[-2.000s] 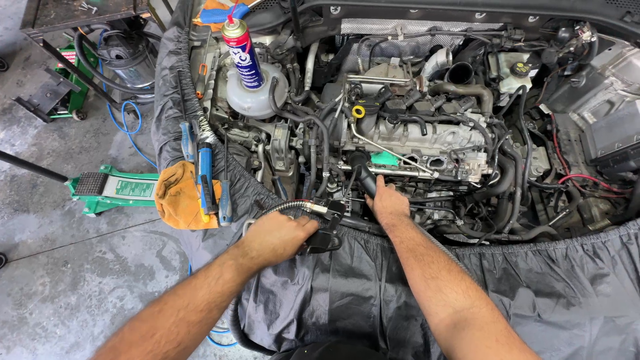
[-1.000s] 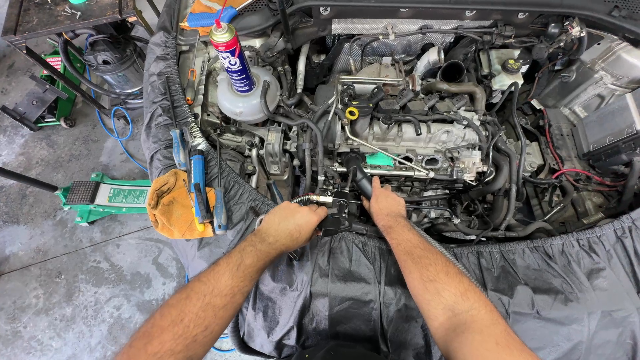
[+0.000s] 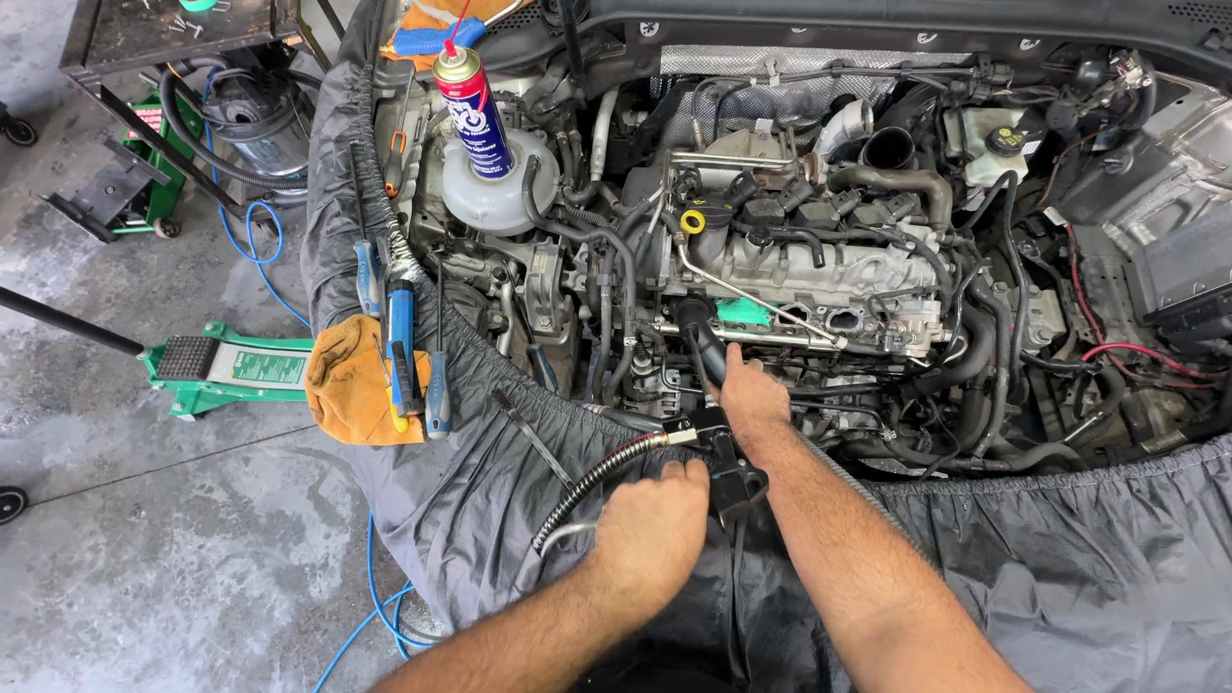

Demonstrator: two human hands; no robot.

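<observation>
My left hand [image 3: 653, 525] is closed around the grip of a black hand-held tool [image 3: 730, 472] with a brass fitting and a spring-sleeved hose [image 3: 592, 496]. The tool lies over the front edge of the engine bay, close to my right wrist. My right hand [image 3: 756, 397] holds a black vacuum hose nozzle [image 3: 701, 337], whose end is against the side of the cylinder head [image 3: 808, 274]. A green cloth or plug [image 3: 743, 311] sits just right of the nozzle, beside open intake ports [image 3: 845, 320]. A metal rail [image 3: 770, 337] runs below them.
A spray can [image 3: 474, 115] stands on a white plastic reservoir [image 3: 500, 188]. A blue work light [image 3: 400, 337], screwdrivers [image 3: 438, 395] and a tan leather glove [image 3: 342, 385] lie on the black fender cover [image 3: 481, 481]. A green floor jack [image 3: 231, 366] and a shop vacuum [image 3: 255, 120] are at left.
The black tool in my left hand now shows more fully and stands closer to my right wrist. My right hand stays on the nozzle at the cylinder head.
</observation>
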